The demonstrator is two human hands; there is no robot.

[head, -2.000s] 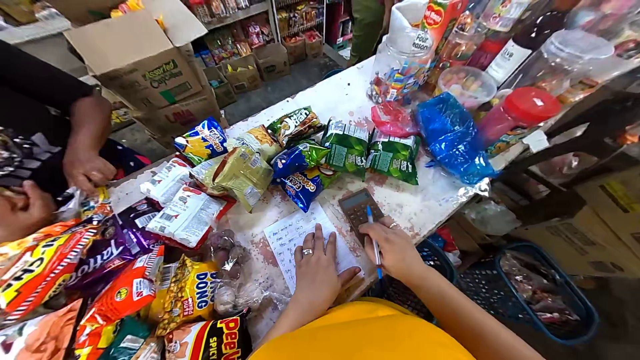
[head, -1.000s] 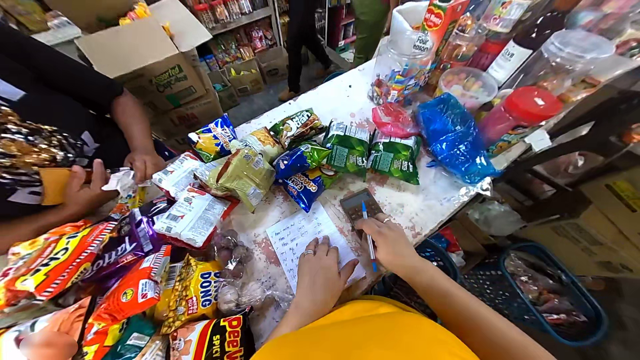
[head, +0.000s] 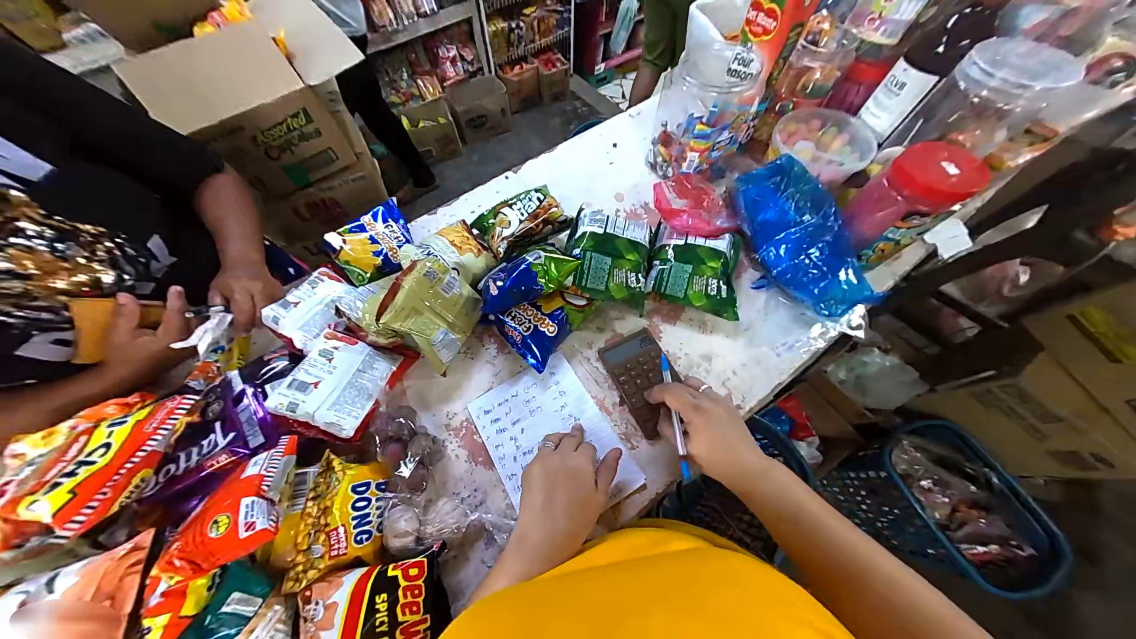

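Note:
My left hand [head: 568, 484] lies spread over a sheet of paper [head: 532, 417] with handwritten lines; a ring is on one finger. In my right hand [head: 710, 435] is a blue-and-white pen [head: 674, 417], its fingers over the keys of a brown calculator [head: 635, 377] that lies on the worn white counter. Beyond the paper lie blue snack packets [head: 532, 328] and green snack packets [head: 611, 253]. Left of the paper are clear bags of round bulbs, perhaps onions and garlic [head: 408, 453], and a yellow Ding Dong nuts packet [head: 337, 515].
Plastic jars, one red-lidded [head: 932, 182], and a blue plastic bag [head: 799, 235] stand or lie at the counter's far right. Blue baskets [head: 1003, 577] are below its right edge. Another person's hands [head: 244, 293] are at the left, near more snack packets. Cardboard boxes [head: 266, 133] stand behind.
My right hand has shifted a little off the calculator, uncovering more of its keys. The other person's hands at the left have moved up and hold something white.

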